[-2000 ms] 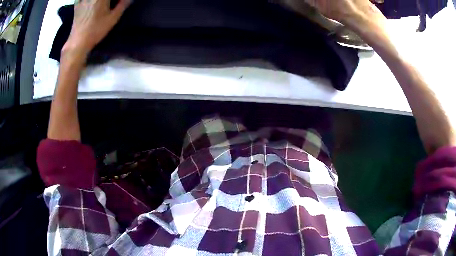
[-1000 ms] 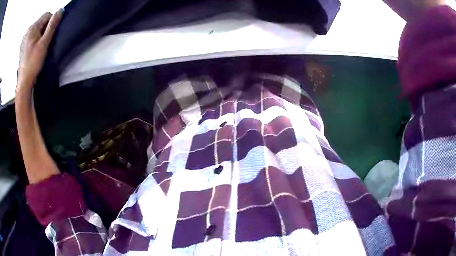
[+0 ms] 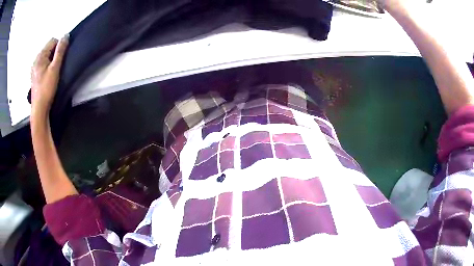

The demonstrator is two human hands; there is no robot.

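Note:
A long dark navy garment piece (image 3: 171, 26) lies curved across the white table cover (image 3: 156, 60), and its left end hangs over the front edge. My left hand (image 3: 47, 72) lies on its left end, fingers bent over the cloth. My right hand (image 3: 387, 4) is at the top edge, mostly cut off, beside the shiny metal rim of the iron (image 3: 358, 7). The iron sits just right of the cloth's right end. The top of the frame hides its handle and my right fingers.
The table's pale front edge (image 3: 244, 62) runs across above my checked shirt. The dark green floor (image 3: 374, 119) shows at the right, with a round whitish object (image 3: 411, 192) low down. Dark and yellowish clutter lies below the table at the left.
The cloth, flat on the table two seconds ago, has shifted left and now hangs over the edge. My right hand has moved back in beside the iron, which was out of view one second ago.

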